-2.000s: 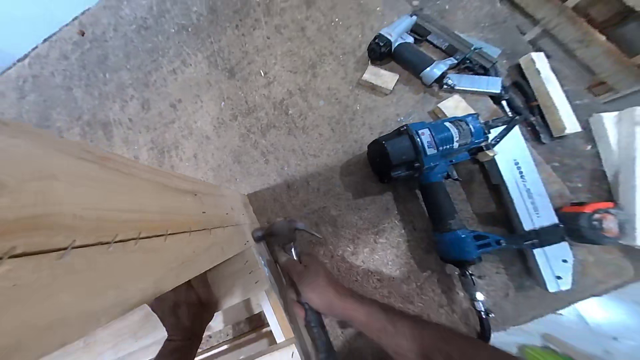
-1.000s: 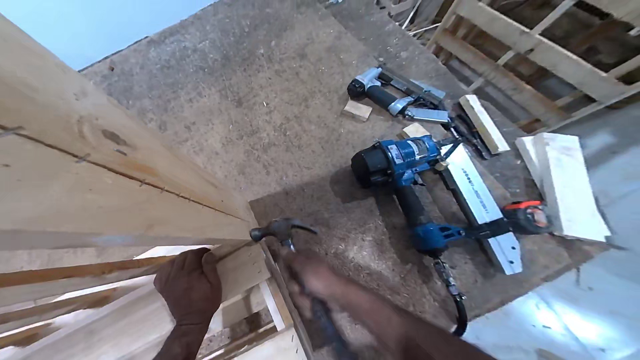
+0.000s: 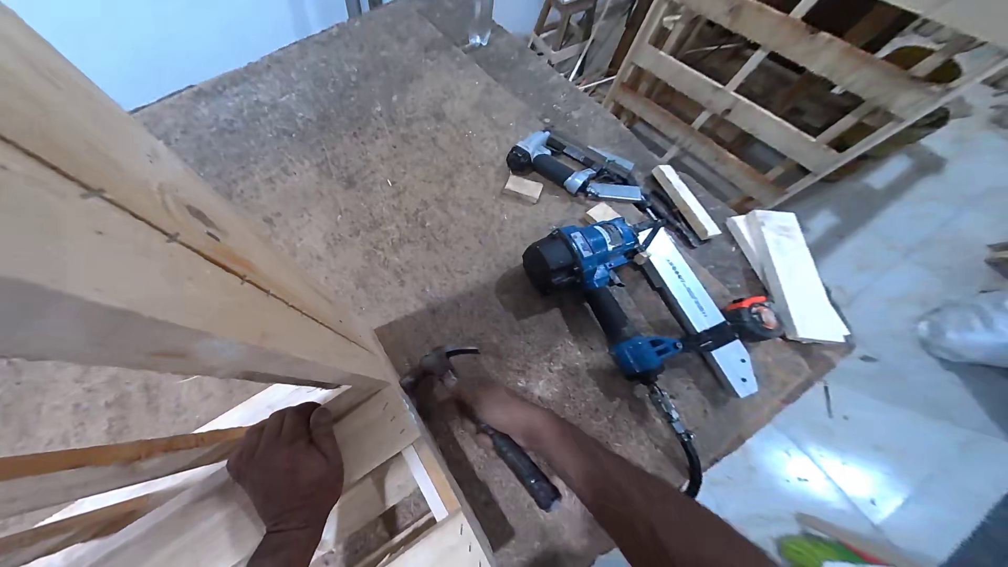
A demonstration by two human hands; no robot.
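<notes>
My left hand point(image 3: 290, 465) rests with its fingers curled over a board of the wooden frame point(image 3: 378, 437), at the lower left. Just right of the frame's corner, my right hand point(image 3: 465, 398) is at the neck of a claw hammer point(image 3: 524, 468), close behind its head. The hammer's head lies near the frame's edge, its claw pointing right and its dark handle reaching down and right under my forearm. The fingers of my right hand are partly blurred. Staples show along the seam of the tall wooden panel point(image 3: 157, 244) at the left.
A blue pneumatic nailer point(image 3: 598, 252) with a hose lies on the worktable point(image 3: 339, 157), right of my right hand. Behind it are a smaller stapler point(image 3: 567, 169) and wood offcuts point(image 3: 685, 201). An orange and black tape measure point(image 3: 754, 317) lies beside white boards point(image 3: 795, 276). A slatted wooden frame point(image 3: 732, 102) stands beyond.
My left hand, lower inside the frame two seconds ago, has come up onto its board. My right hand stays at the hammer by the frame's corner. The view has swung to take in more floor.
</notes>
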